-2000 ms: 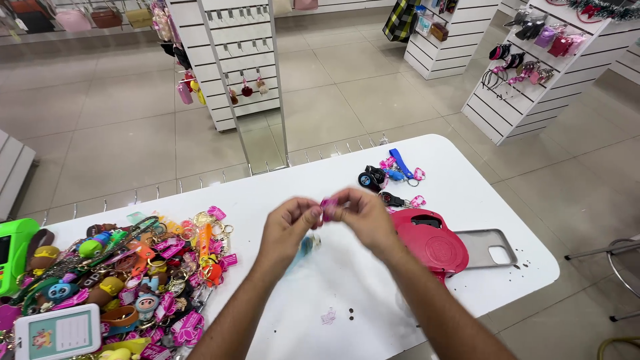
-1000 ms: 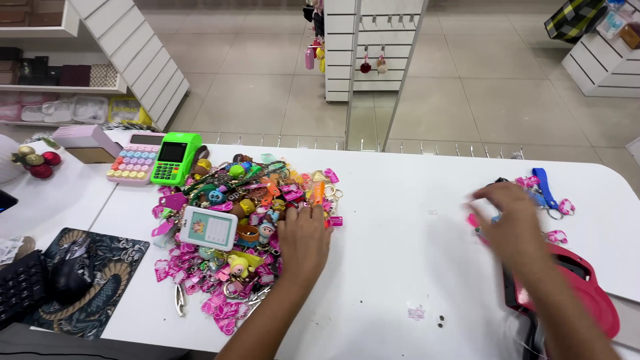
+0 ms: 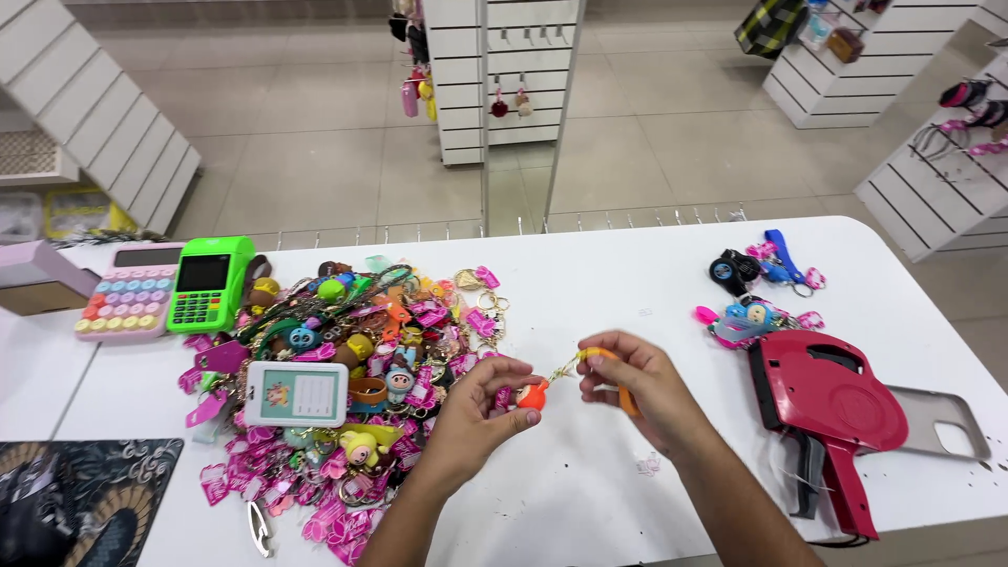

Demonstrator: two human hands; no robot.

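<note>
My left hand [image 3: 484, 417] holds the small orange-red figure [image 3: 532, 396] of a keychain, with a pink tag between its fingers. My right hand [image 3: 638, 386] grips the keychain's orange strap [image 3: 628, 400], and a gold chain [image 3: 561, 370] runs between the hands. To the left lies a big pile of keychains [image 3: 394, 378], many with pink tags, with a white card holder [image 3: 296, 394] on top. At the right rest a red price labeler [image 3: 827, 394] and a few more keychains, one with a blue figure [image 3: 757, 313] and one with a blue strap [image 3: 783, 253].
On the left of the white table [image 3: 598, 276] stand a bright green card terminal [image 3: 210, 285] and a pink calculator [image 3: 130, 291]. A grey phone case [image 3: 945, 417] lies partly behind the labeler. Metal hooks line the far edge. A dark patterned mat [image 3: 142, 488] is at the lower left.
A second ago my left hand was at the pile and my right hand was over the keychains at the right. Now both hands are together mid-table, holding the orange keychain.
</note>
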